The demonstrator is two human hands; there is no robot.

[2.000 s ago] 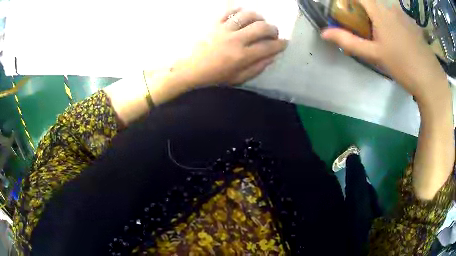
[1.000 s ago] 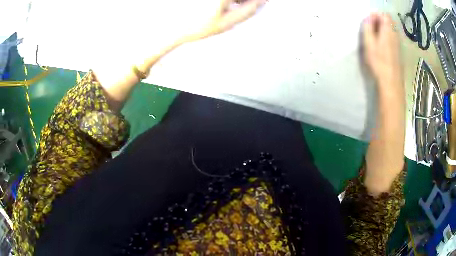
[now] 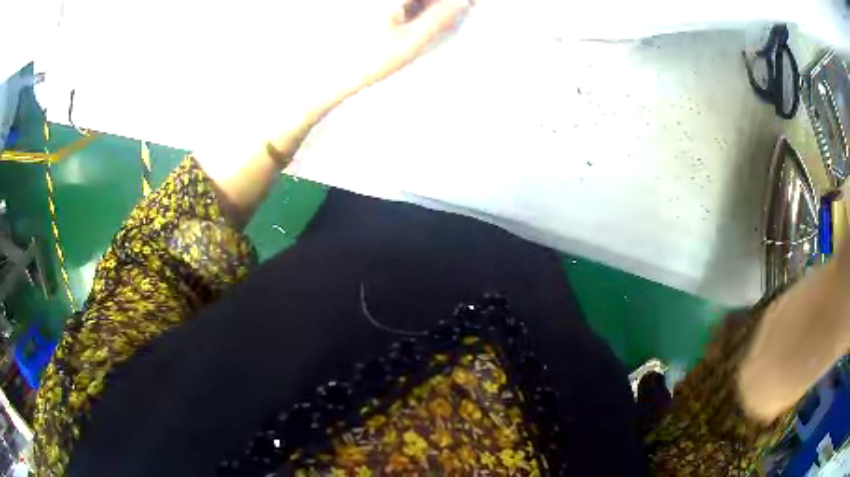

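Bright white fabric (image 3: 233, 65) lies over the left and back of the white-grey table cover (image 3: 643, 158); its edges are mostly lost in glare. My left hand (image 3: 431, 17) is at the top edge, partly cut off, over the white fabric; whether its fingers hold it cannot be told. The steam iron (image 3: 790, 219) stands at the far right, its pointed metal end toward the back, its blue thumb piece (image 3: 826, 224) showing. My right forearm reaches to the right edge beside the iron; the hand is mostly cut off and its grip is hidden.
Black-handled scissors (image 3: 775, 74) lie upper right, beside a ridged metal plate (image 3: 829, 102). A dark curved thread (image 3: 75, 112) lies near the left table edge. Green floor (image 3: 102, 186) with yellow-black tape shows below. A shoe (image 3: 648, 373) and blue items (image 3: 815, 429) are lower right.
The iron went from my right hand to the far right side. My right hand then moved from the cover to the right edge. My left hand moved up. White fabric now stretches across the back right.
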